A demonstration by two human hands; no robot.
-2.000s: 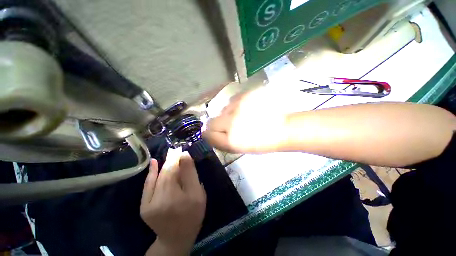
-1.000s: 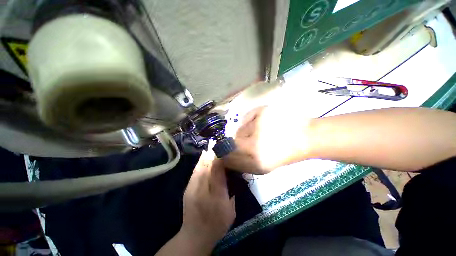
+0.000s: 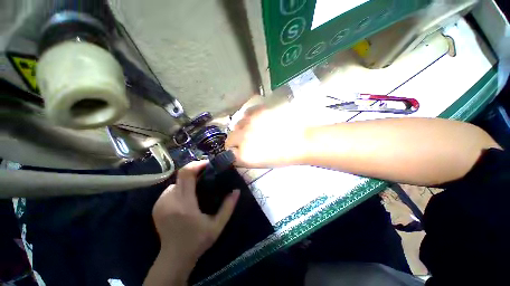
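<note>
The black garment [image 3: 100,223] lies left of and under the sewing area and reaches the table edge. My left hand [image 3: 187,212] rests on it, index finger near the black ribbed knob [image 3: 222,160], thumb spread apart over the cloth. My right hand [image 3: 254,137] is beside the round metal attachment [image 3: 209,139] at the needle area; it is overexposed, and its fingertips are partly hidden. The needle tip and foot cannot be made out.
Red-handled thread snips [image 3: 386,104] lie on the white machine bed [image 3: 358,131]. The green control panel [image 3: 302,39] stands above. A curved cream guard [image 3: 84,184] and a cream knob [image 3: 81,89] are at left. A green measuring strip [image 3: 330,211] edges the table.
My left hand has shifted down and left, and its thumb has spread from the fingers. My right hand stays beside the attachment. The camera view has shifted.
</note>
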